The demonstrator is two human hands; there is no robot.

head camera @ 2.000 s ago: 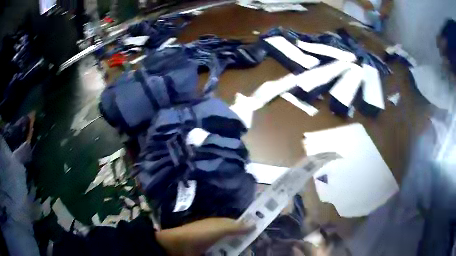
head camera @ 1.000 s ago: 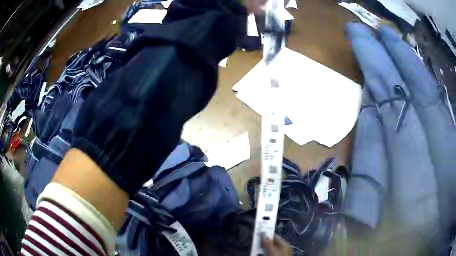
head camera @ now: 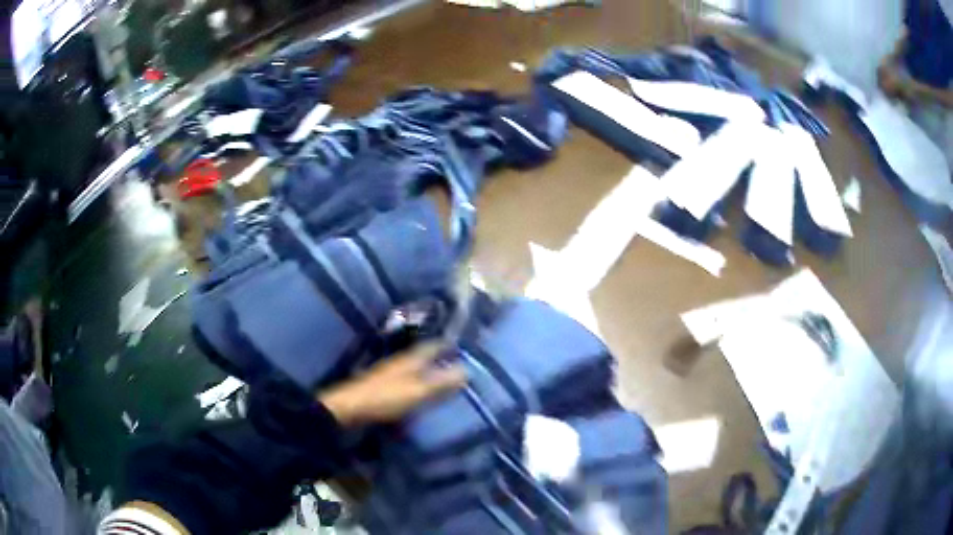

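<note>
My left hand is blurred, with a dark sleeve, and reaches in from the lower left over the tied blue bundles. Its fingers touch or hover over them; whether they grip anything is unclear. One bundle lies at the left; more bundles lie right of the hand, wrapped with dark tie strips. A white tag or paper lies on them. A pale printed ticket strip shows at the lower right. My right hand cannot be made out.
A white pattern sheet lies on the brown table at the right. Fanned strip stacks with white tops lie behind. A tangle of navy strips lies beyond the bundles. A person's arm shows at the upper right.
My left hand has left the long printed strip and moved down to the bundles. The strip, earlier stretched upright across the view, now shows only at lower right. The view has swung left.
</note>
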